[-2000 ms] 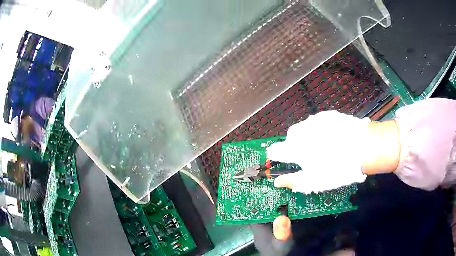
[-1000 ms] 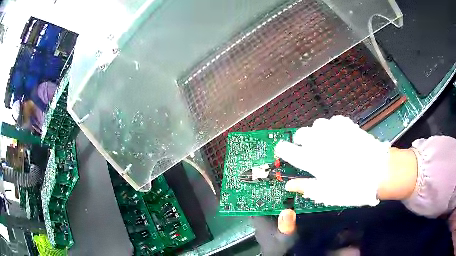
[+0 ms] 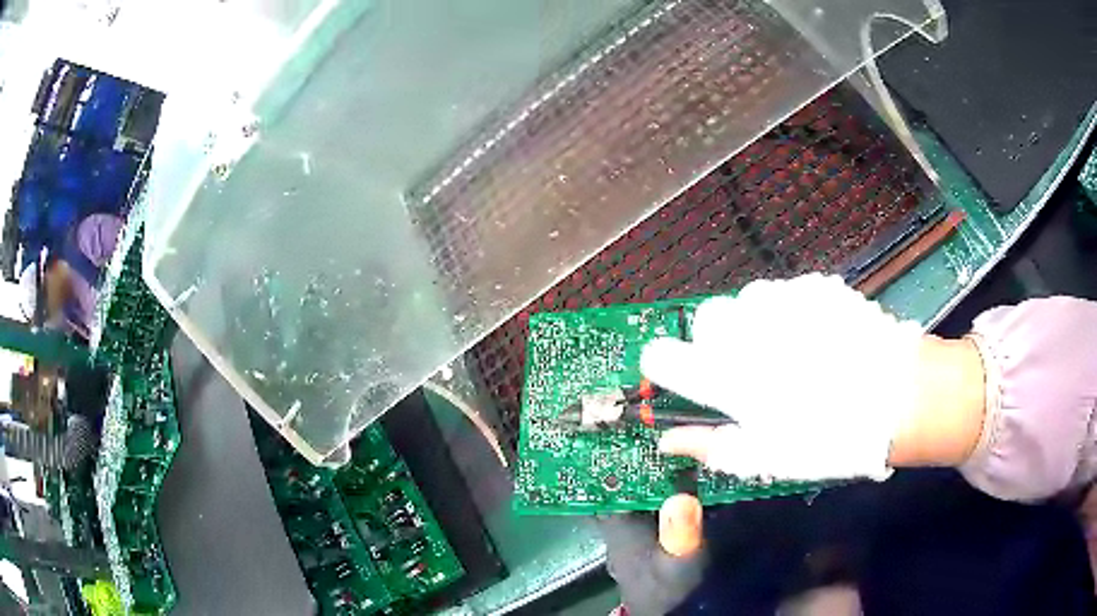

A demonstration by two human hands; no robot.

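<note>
My right hand (image 3: 800,379), in a white knit glove, grips the side cutters (image 3: 614,410). Their steel jaws point left and lie over the solder side of the green circuit board (image 3: 577,463); the black handles with red near the joint run under my fingers. Whether the jaws are shut cannot be told. My left hand (image 3: 669,544), in a grey glove with a bare fingertip, holds the board at its lower edge from below. The rest of that hand is hidden under the board. The right glove covers the board's right part.
A clear scratched shield (image 3: 325,265) arches over the dark-red grid tray (image 3: 770,217), behind the board. Stacked boards (image 3: 373,511) lie lower left beside a black foam sheet (image 3: 217,481), with more boards (image 3: 138,481) farther left. A black mat (image 3: 992,108) is upper right. A person's sleeve (image 3: 96,238) shows far left.
The board, both hands and the cutters have shifted slightly left and up in view since one second ago. The shield and bench have also shifted left. Both grips look the same.
</note>
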